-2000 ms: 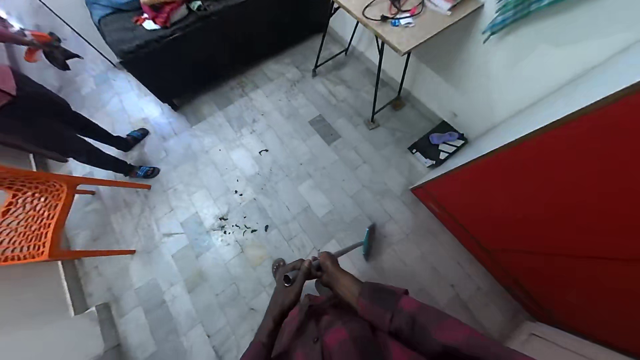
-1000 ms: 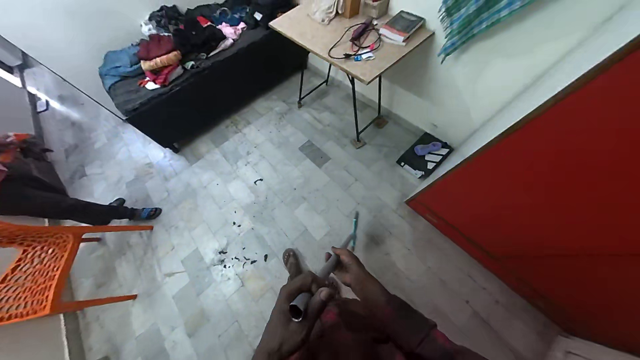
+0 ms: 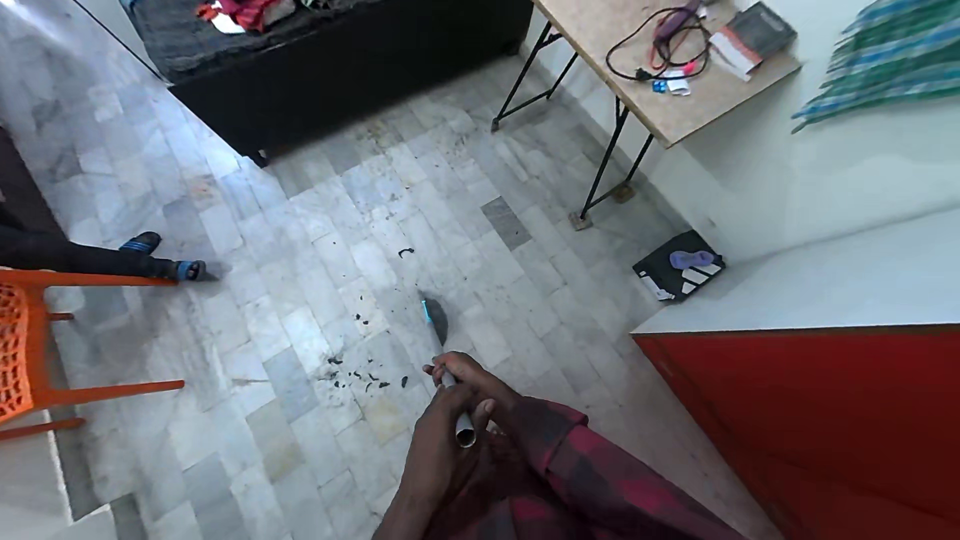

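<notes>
Both my hands grip one long metal tube handle (image 3: 465, 430), its open hollow end facing up toward me. My left hand (image 3: 444, 431) wraps it near this top end; my right hand (image 3: 474, 377) holds it just beyond, farther down the shaft. At the far end is a narrow head with a light blue edge (image 3: 427, 310), seen nearly end-on, with a dark shape beside it; whether it touches the floor I cannot tell. Dark scraps of debris (image 3: 367, 379) lie on the marble tile floor left of the handle, and a curled dark piece (image 3: 406, 252) lies beyond the head.
An orange plastic chair (image 3: 22, 345) stands at the left, beside a person's legs (image 3: 82, 255) in dark trousers and sandals. Farther off are a black bed base (image 3: 337, 82) and a table (image 3: 697, 112) with cables. A black box (image 3: 667, 274) lies by the wall; a red panel (image 3: 817, 420) fills the lower right.
The tool's head has swung leftward, from the right of my hands to beyond them, close to the debris. Both hands have stayed on the handle. The view has shifted.
</notes>
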